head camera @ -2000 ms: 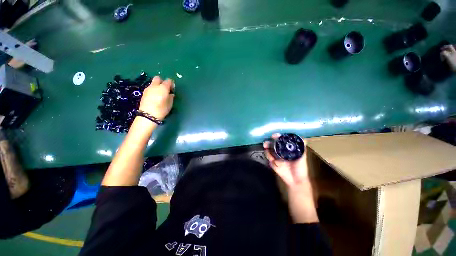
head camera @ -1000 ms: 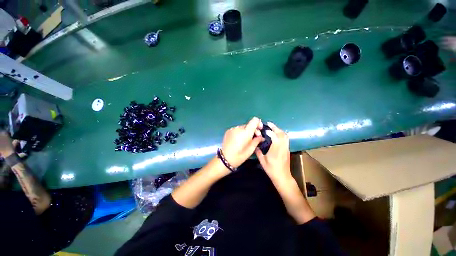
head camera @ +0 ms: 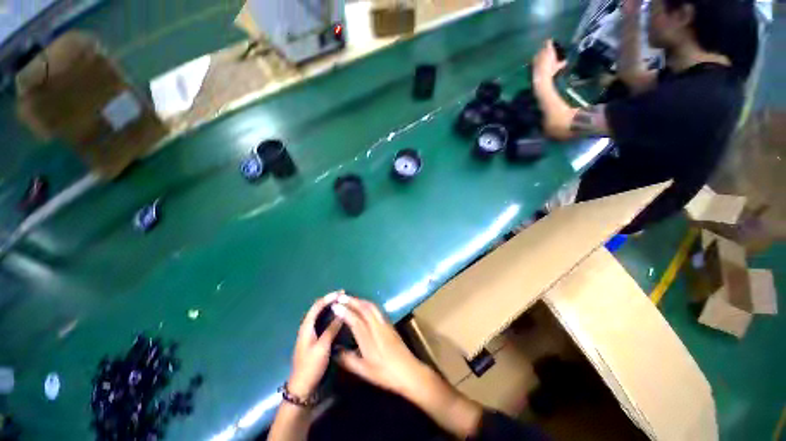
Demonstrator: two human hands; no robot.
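My left hand (head camera: 308, 349) and my right hand (head camera: 376, 343) are together at the bench's near edge, both around one black cylindrical housing (head camera: 326, 321). The fingers cover most of it. A heap of small glossy black fittings (head camera: 138, 388) lies on the green bench at the lower left, away from my hands. Standing housings are farther up the bench, one dark (head camera: 350, 195) and one showing a grey inside (head camera: 407, 164).
An open carton (head camera: 517, 267) stands at my right against the bench, with dark items inside. Another person (head camera: 664, 112) works at the right beside clustered housings (head camera: 508, 116). Round wired units (head camera: 147, 216) and a white disc (head camera: 52, 385) lie on the bench.
My left hand moved from the fittings heap to join my right hand at the housing. The view has turned right, showing the other person and more of the carton.
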